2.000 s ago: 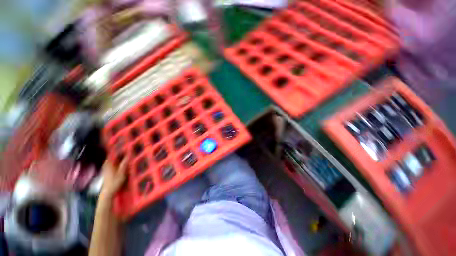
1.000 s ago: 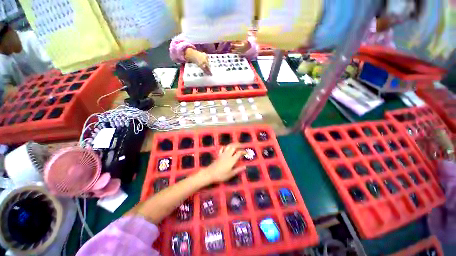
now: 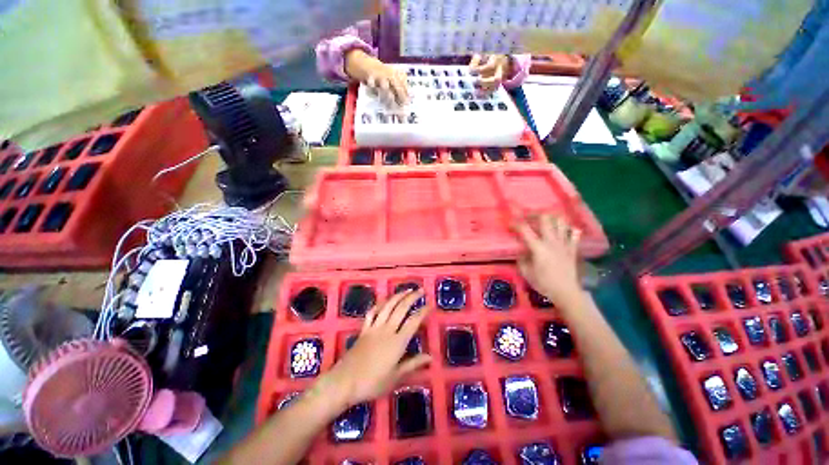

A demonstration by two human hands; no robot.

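Note:
A red-orange tray [image 3: 439,371] of square pockets holds watch heads in front of me. Two watches show lit dotted screens, one at left [image 3: 305,358] and one right of centre [image 3: 510,341]. My left hand [image 3: 382,350] is over the tray's upper left-middle pockets, fingers apart, partly hiding watches. No watch shows in its grasp. A wide-pocket tray [image 3: 445,218], with four long empty troughs, lies just beyond the watch tray. My right hand [image 3: 553,259] is spread over its near right part, fingertips on it. The charging pucks are hidden.
At left are a black fan [image 3: 238,136], a pink fan [image 3: 88,400], tangled white cables [image 3: 204,232] and a black box [image 3: 195,318]. Watch trays stand at far left [image 3: 118,191] and right [image 3: 754,363]. Opposite, a person's hands work over a white parts tray [image 3: 436,123]. A metal post [image 3: 595,82] leans.
The wide-pocket tray now lies over the puck area. My right hand has come into view on it. My left hand remains over the watch tray, and the view has shifted closer.

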